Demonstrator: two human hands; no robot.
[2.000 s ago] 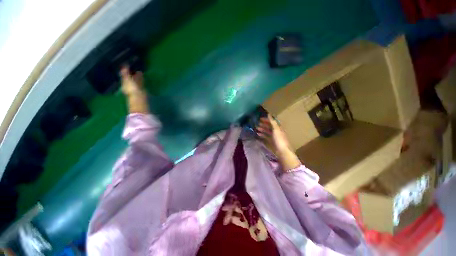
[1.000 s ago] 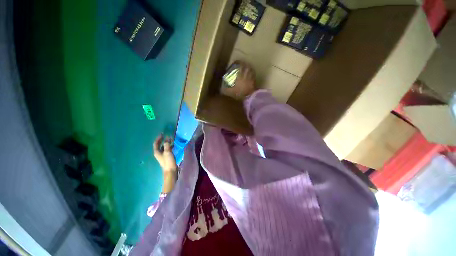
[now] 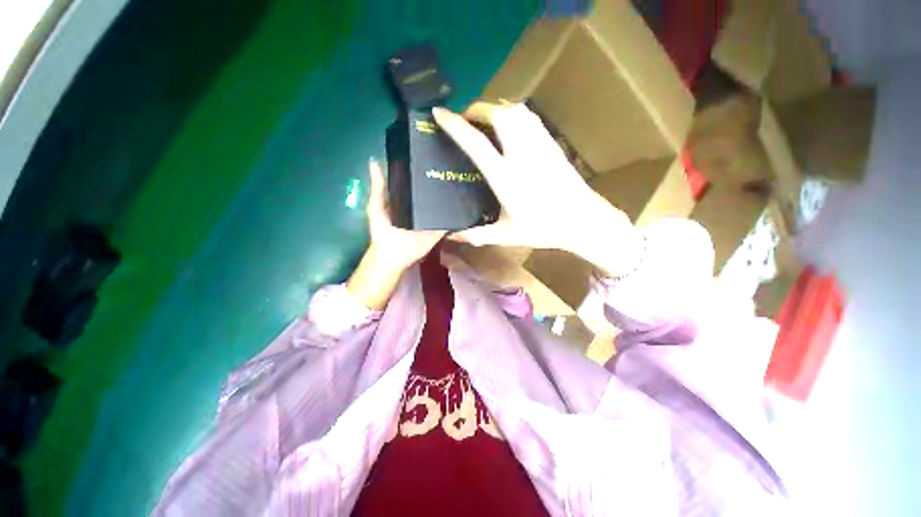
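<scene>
A black product box (image 3: 439,187) with small gold lettering is between my two hands, close in front of my chest. My left hand (image 3: 389,237) holds it at its left side and lower edge. My right hand (image 3: 535,187) holds it from the right, with fingers over its upper and lower edges. Another black box (image 3: 419,76) stands on the green belt (image 3: 273,182) just beyond the held one. Whether the lid of the held box is fully seated cannot be told.
An open brown carton (image 3: 596,91) stands to the right of the belt; its inside is mostly hidden. Dark blocks (image 3: 71,283) line the far left side. A small green tag (image 3: 352,193) lies on the belt. More cartons (image 3: 747,141) and a red item (image 3: 805,333) are at right.
My right hand has come out of the carton to the front of my chest. My left hand has joined it, and both now hold a black box. The view has turned.
</scene>
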